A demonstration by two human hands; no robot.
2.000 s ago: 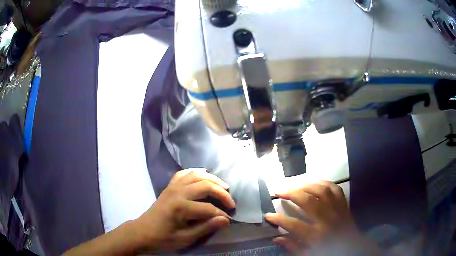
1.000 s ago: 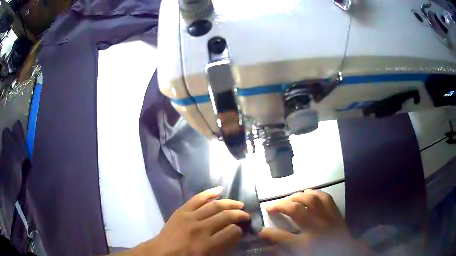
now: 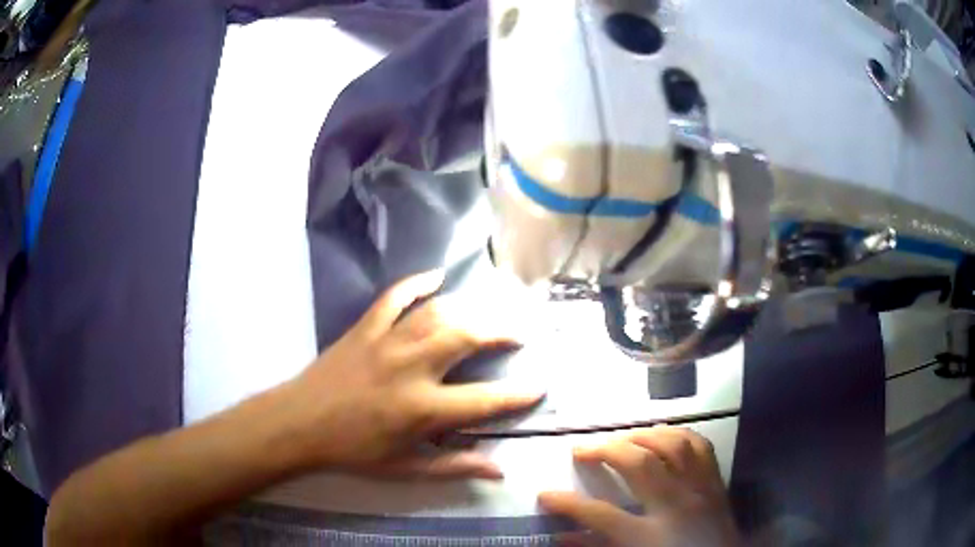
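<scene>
The dark purple-grey fabric panel (image 3: pixel 353 267) lies creased left of the white sewing machine head (image 3: pixel 663 128). My left hand (image 3: pixel 412 374) lies flat with fingers spread over the panel's lower part and the white bed. Its fingertips point towards the bright area under the head. What lies beneath the palm is hidden. My right hand (image 3: pixel 652 481) is at the front of the bed, fingers apart, with no fabric visible in it; its lower part is blurred and cut off by the bottom edge. Glare hides the needle and presser foot.
A long purple-grey strip (image 3: pixel 128 235) hangs at the left and another (image 3: pixel 807 417) lies at the right, below the head. A ruler (image 3: pixel 396 531) runs along the front edge. A blue strip (image 3: pixel 53 160) shows at the far left. A shiny metal guard (image 3: pixel 746 224) sticks out from the head.
The view has shifted, so the head appears further right. My left hand has moved forward and apart from my right. The fabric end between my hands is no longer visible there.
</scene>
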